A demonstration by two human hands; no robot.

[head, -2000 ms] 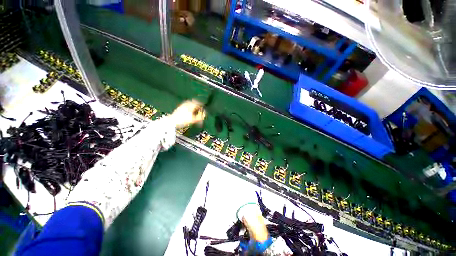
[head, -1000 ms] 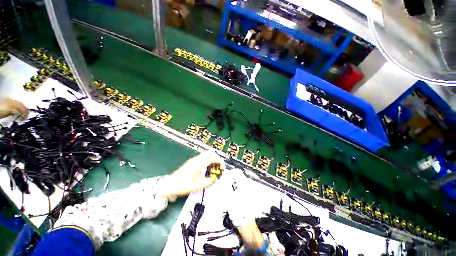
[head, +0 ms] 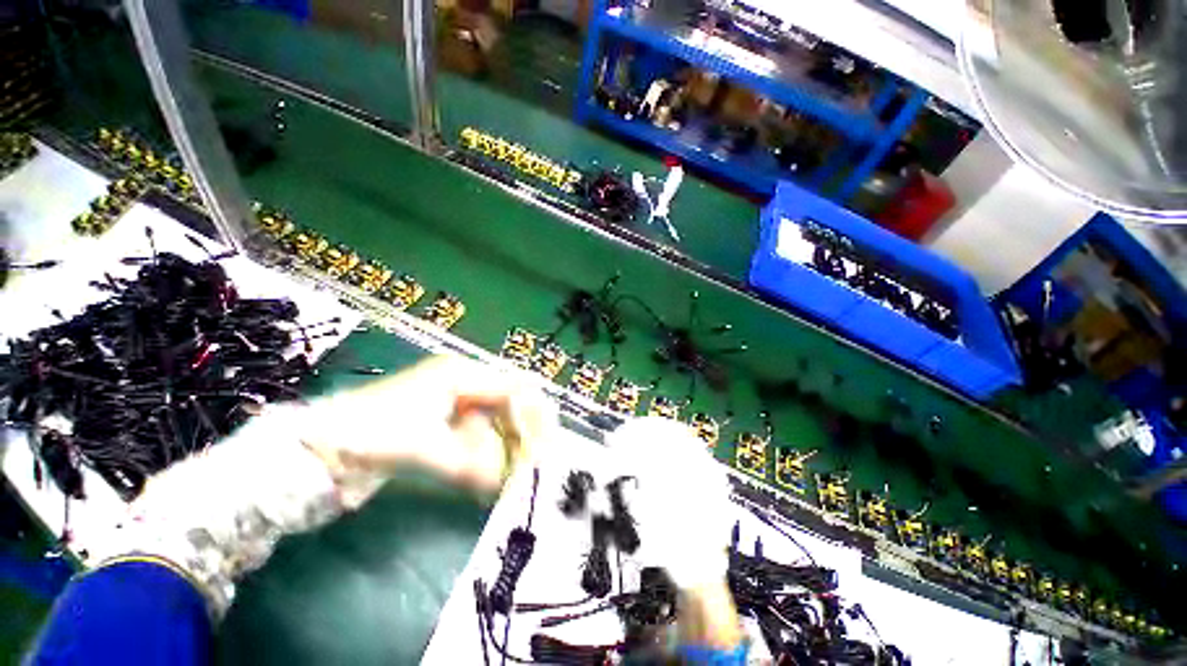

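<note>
My left hand (head: 501, 414), bare and blurred, is over the near edge of the white sheet (head: 449, 640); a small yellow edge at its fingertips looks like the yellow-and-black part. My right hand (head: 677, 501), whitish and overexposed with a blue band at the wrist, is just to its right. A blurred black cable (head: 599, 540) hangs beside its fingers and looks held. The fingertips of both hands are washed out. More black cables (head: 794, 605) lie on the sheet. Yellow-and-black parts (head: 625, 397) line the near belt edge.
A black cable pile (head: 169, 358) covers the left sheet. Dark cables (head: 683, 351) lie on the green conveyor belt (head: 456, 241). A metal post (head: 195, 137) stands at the left. A blue tote (head: 872, 325) is beyond the belt. A clear hood (head: 1054, 143) hangs at upper right.
My right hand has risen from the cables towards the belt edge, with a black cable beside it. My left hand, which held a yellow-and-black part, has shifted slightly left and up.
</note>
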